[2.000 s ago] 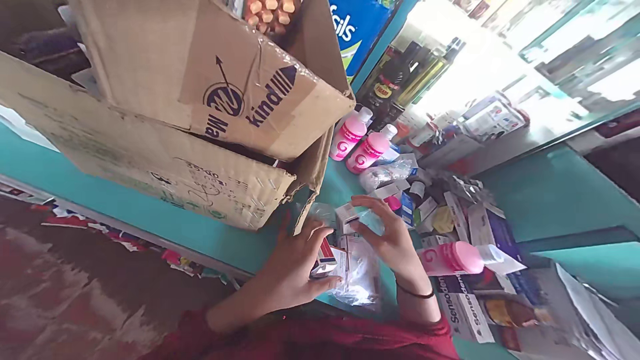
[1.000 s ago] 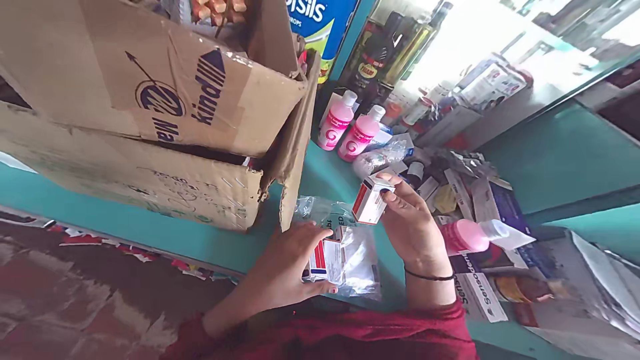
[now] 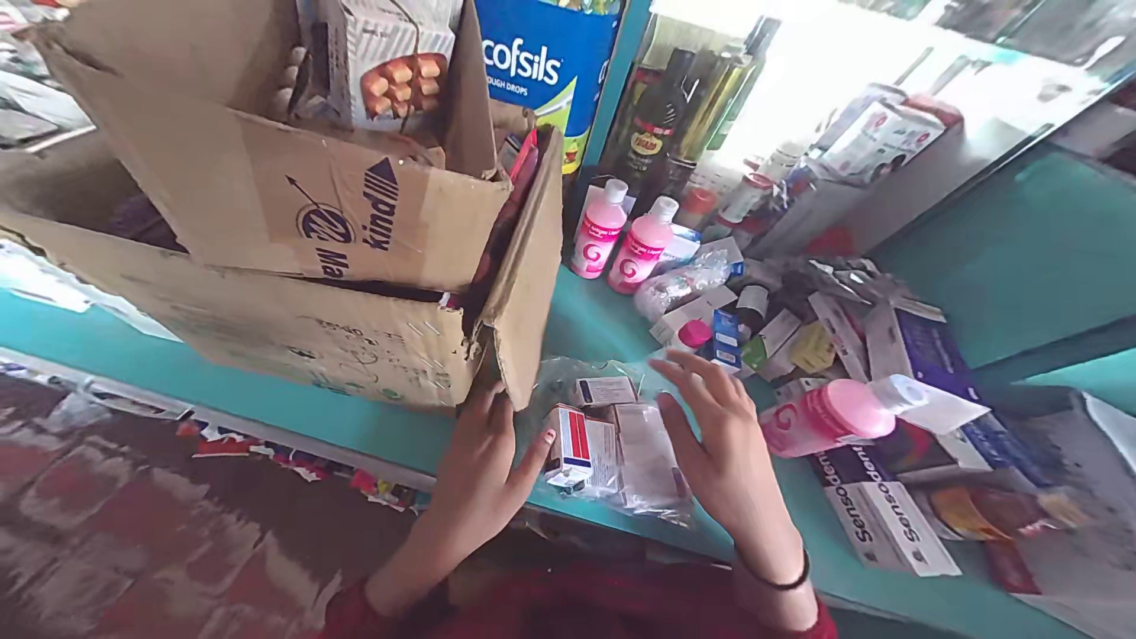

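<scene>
A clear plastic bag [image 3: 652,501] with small medicine boxes lies on the teal counter between my hands. A small carton with red stripes [image 3: 569,448] is at its left side, near my left thumb; a small white carton [image 3: 606,390] lies at the top of the bag. My left hand [image 3: 484,479] is beside the bag, fingers apart, its fingertips by the flap of the lower cardboard box [image 3: 355,346] and partly hidden. My right hand [image 3: 723,439] hovers at the bag's right side with fingers spread and nothing in it.
An upper cardboard box [image 3: 355,204] sits tilted in the lower one. Pink bottles [image 3: 601,232] stand behind the bag; another pink bottle [image 3: 830,417] lies at the right near toothpaste cartons [image 3: 887,528]. Dark glass bottles [image 3: 652,133] and a blue lozenge container [image 3: 546,67] stand farther back.
My right hand held a small carton up a second ago; it is now without it, fingers spread. My left hand has come off the bag toward the cardboard flap.
</scene>
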